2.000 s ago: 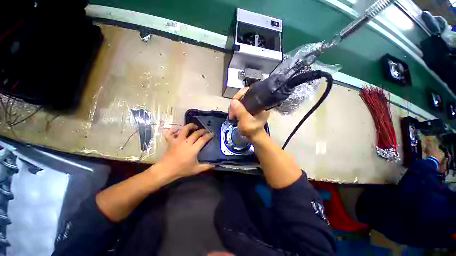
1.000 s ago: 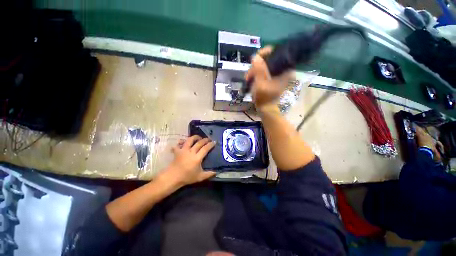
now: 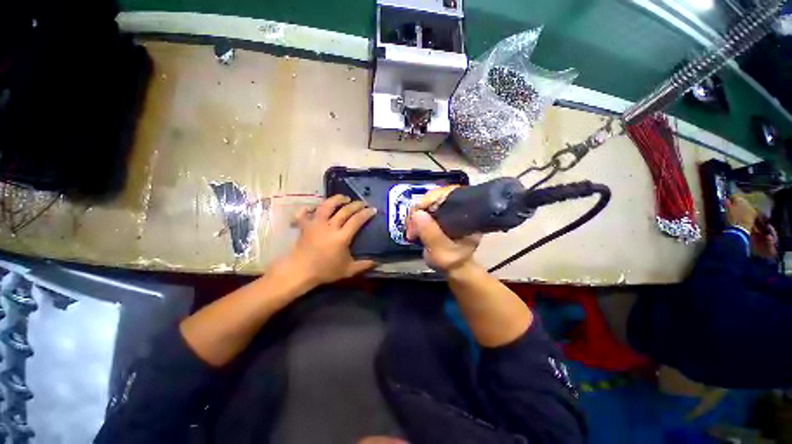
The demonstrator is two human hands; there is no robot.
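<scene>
The black speaker housing lies flat on the bench in front of me. The silver-framed speaker driver sits in its right part, partly hidden by my hand. My right hand grips the black electric screwdriver, tilted over the driver; its tip is hidden. A coil spring and chain run up from it. My left hand lies spread on the left end of the housing, fingers on its edge and surface.
Behind the housing stand the screw feeder and a clear bag of screws. Dark housings are heaped left. A red wire bundle and a person's hand are right. A white tray is lower left.
My right hand has brought the screwdriver from beside the feeder back down over the driver. My left hand has stayed on the housing. The camera view has shifted.
</scene>
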